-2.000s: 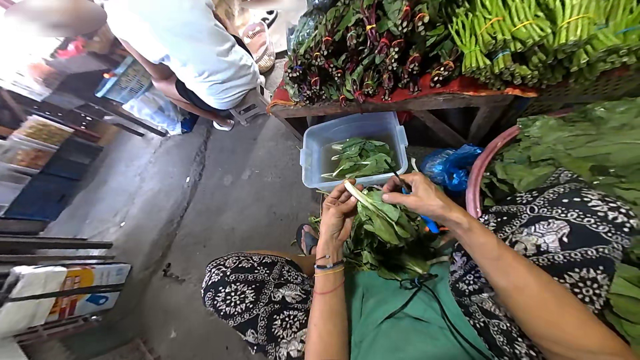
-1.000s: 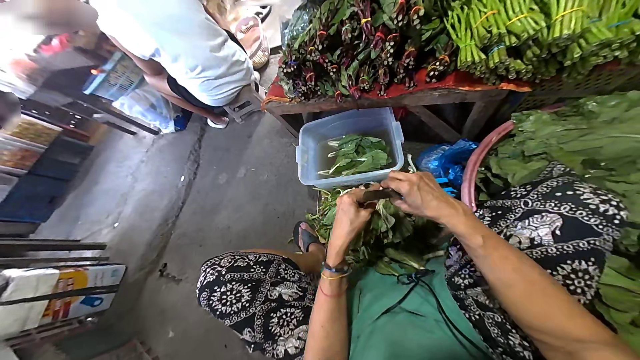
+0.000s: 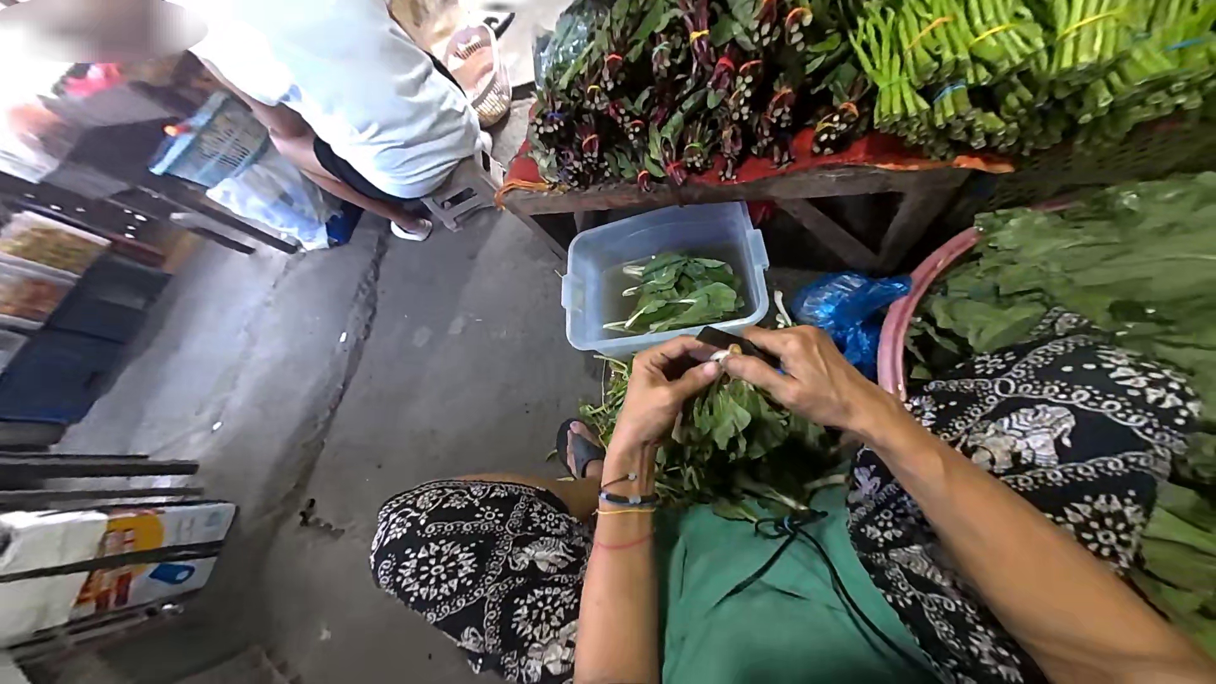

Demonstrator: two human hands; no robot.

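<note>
My left hand [image 3: 662, 385] pinches the pale root end of a leafy green between thumb and fingers. Against it, my right hand [image 3: 807, 373] grips a knife, whose dark blade [image 3: 727, 340] shows above the fingertips; its handle is mostly hidden in the palm. Leaves of the greens [image 3: 731, 418] hang below both hands, over a loose heap on my lap. Just beyond the hands stands a translucent plastic tub [image 3: 581, 294] with water and several leafy greens [image 3: 684, 290] lying in it.
A wooden bench [image 3: 665, 193] behind the tub holds bundled red-stemmed greens and green stalks [image 3: 997, 66]. A blue plastic bag [image 3: 845, 309] and a pink basin rim [image 3: 917, 299] with large leaves are at right. A person [image 3: 351, 85] sits at upper left.
Two seconds ago my left hand held a long white stem with leaves spread out. Now both hands are close together at the stem's end, with the dark blade showing between them.
</note>
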